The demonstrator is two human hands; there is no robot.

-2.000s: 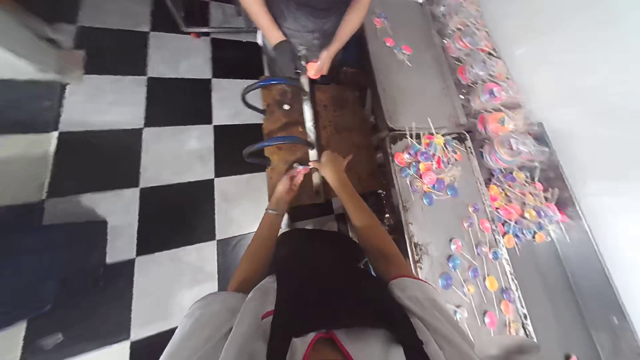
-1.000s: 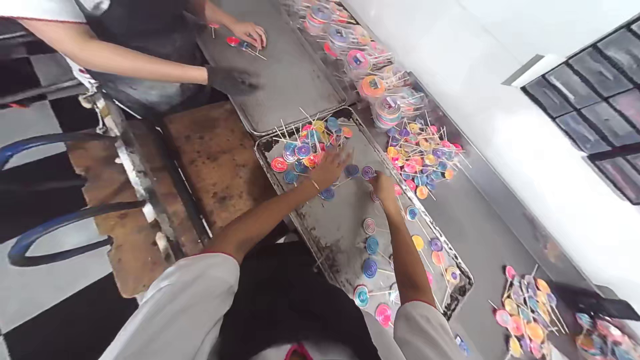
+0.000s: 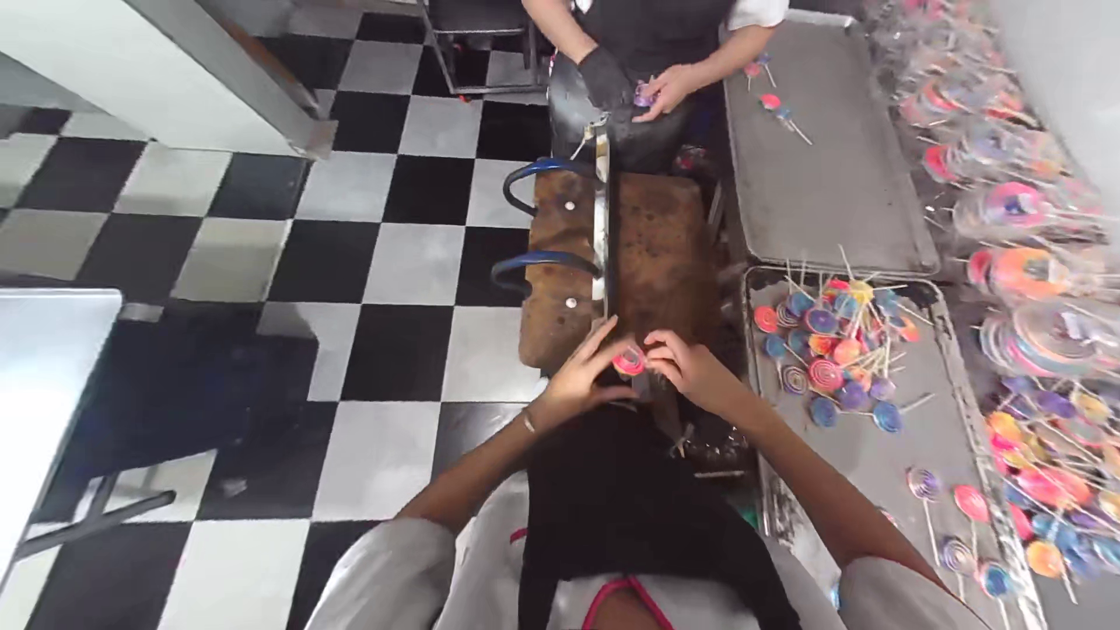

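A pink swirl lollipop (image 3: 628, 360) is at the fingers of my left hand (image 3: 579, 378), over the near edge of the brown board and metal bar. My right hand (image 3: 687, 366) is just right of it, fingers bent, close to the candy; whether they touch it or its stick is unclear. Ahead, a metal bar (image 3: 601, 219) runs between the brown boards (image 3: 656, 254), with two blue curved handles (image 3: 547, 260) on its left. A pile of swirl lollipops (image 3: 827, 350) lies to the right on the near metal tray (image 3: 980, 437).
Across the boards a co-worker's gloved hand (image 3: 606, 79) and bare hand (image 3: 672, 90) hold a purple candy. The far tray (image 3: 822, 149) carries a few lollipops. Wrapped lollipops (image 3: 1019, 271) line the right side. A metal table edge (image 3: 61, 293) stands at the left over the checkered floor.
My hands have left the lollipop pile on the near tray and are over the board's near edge, with a pink lollipop at the left. The co-worker's hands have moved from the far tray. The view has swung left.
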